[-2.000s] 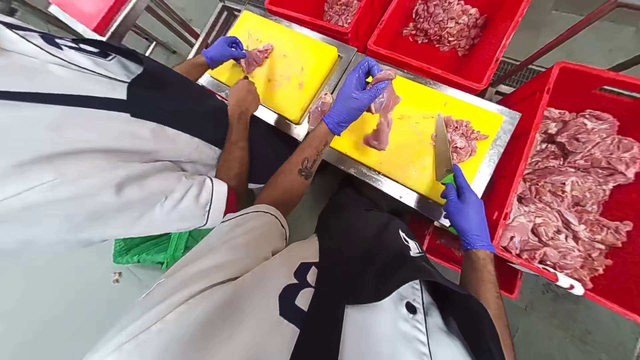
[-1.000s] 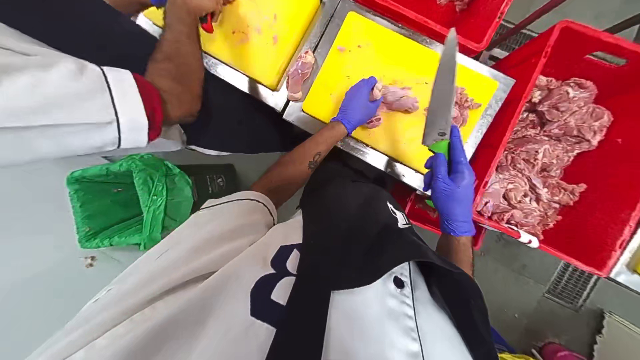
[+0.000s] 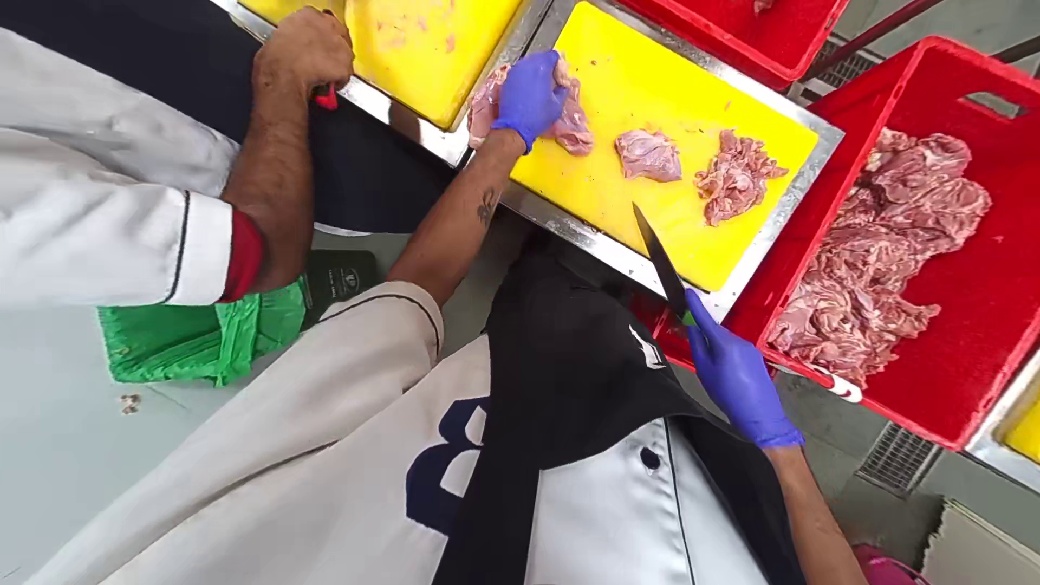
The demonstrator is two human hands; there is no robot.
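My left hand (image 3: 532, 99), in a purple-blue glove, grips a piece of raw meat (image 3: 574, 122) at the left edge of the yellow cutting board (image 3: 650, 77). More meat (image 3: 486, 106) lies just left of that hand on the metal rim. My right hand (image 3: 735, 370), gloved alike, holds a green-handled knife (image 3: 662, 264), its blade pointing up and left over the board's near edge. One smooth meat piece (image 3: 648, 155) lies mid-board, apart from a pile of cut meat (image 3: 738, 176) at the right. The left fingertips are partly hidden.
On the right, a red crate (image 3: 967, 357) holds much meat; another red crate (image 3: 751, 36) stands behind the board. At left, a co-worker's bare hand (image 3: 305, 49) holds a red-handled tool beside a second yellow board (image 3: 431, 49). A green-lined bin (image 3: 203, 333) is on the floor.
My left hand has moved left from the middle of the board to its left edge. The knife, upright above the board a second ago, is lower and tilted left. One smooth meat piece now lies uncovered mid-board.
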